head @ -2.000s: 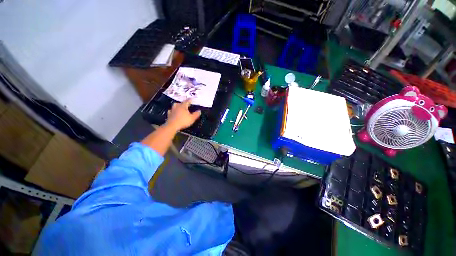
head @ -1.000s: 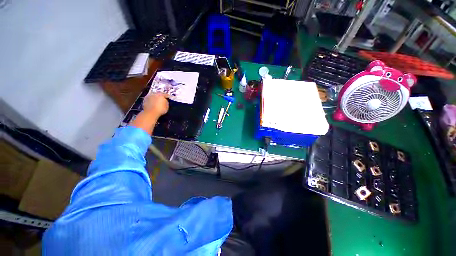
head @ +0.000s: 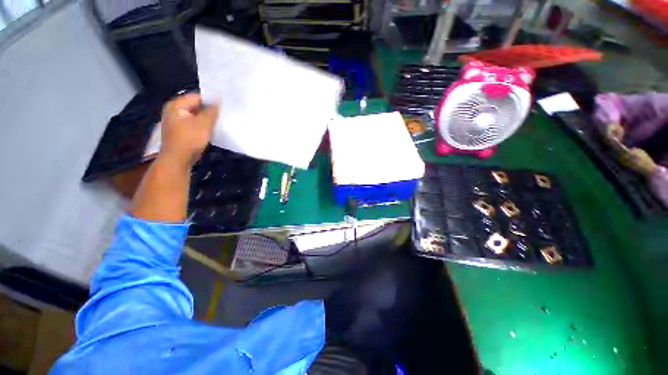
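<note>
My left hand (head: pixel 188 130), bare below a blue sleeve, grips a large white sheet (head: pixel 267 99) by its left edge. The sheet is raised and tilted above the left bench, with its blank face showing. Below it, a black blister tray (head: pixel 223 192) lies on the bench, its back part hidden by the sheet and hand. My right hand is not in view. To the right, white paper (head: pixel 373 146) lies on a blue bin (head: pixel 377 193).
A black tray (head: pixel 458 212) with several gold-framed housings lies right of the bin. A pink bear-shaped fan (head: pixel 482 117) stands behind it. Slim tools (head: pixel 286 186) lie on the green mat (head: pixel 307 209). Another person's hands and pink sleeve (head: pixel 633 121) are at far right. Cables hang below the bench.
My left hand has taken hold of the sheet and lifted it off the black tray; the printed face no longer shows. The view has shifted, and another person's hands and sleeve now show at right.
</note>
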